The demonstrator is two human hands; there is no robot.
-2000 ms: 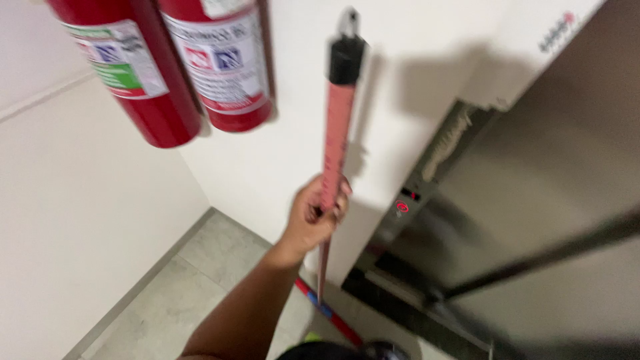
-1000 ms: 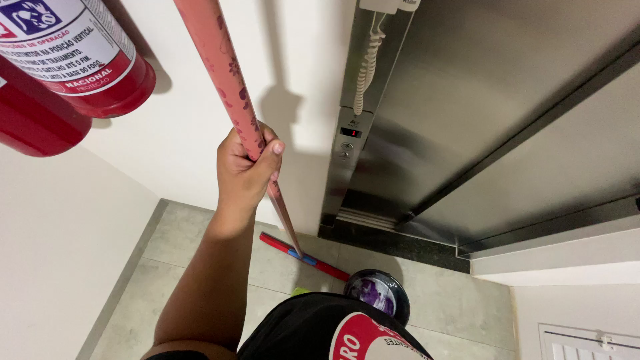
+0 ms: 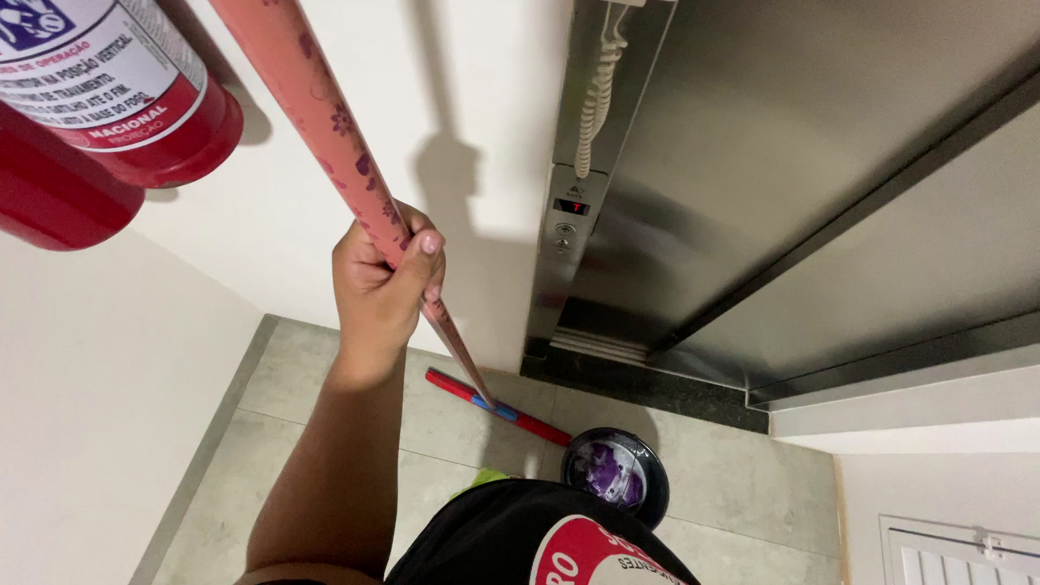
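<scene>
My left hand [image 3: 386, 284] is closed around a salmon-pink pole [image 3: 341, 122] patterned with dark flowers and hearts. Slanting down from the hand, the pole meets the blue centre of a red floor squeegee head [image 3: 532, 425], which lies on the tiled floor. Close to the squeegee's right end stands a black bucket [image 3: 656, 487] with purple cloth and suds or water inside. Part of a yellow-green cloth or object [image 3: 487, 478] shows above my black shirt, which hides the rest. My right hand is out of view.
Two red fire extinguishers [image 3: 183, 150] hang at the upper left wall. On the right are a stainless-steel elevator door [image 3: 756, 146], its call panel [image 3: 569, 219] and a coiled-cord handset [image 3: 597, 106]. A white louvred panel [image 3: 959, 561] sits at lower right.
Two seconds ago the pole's black cap with a hanging loop was in view; now that end is out of frame. My left hand stays on the pole. The view has shifted, showing the bucket more fully.
</scene>
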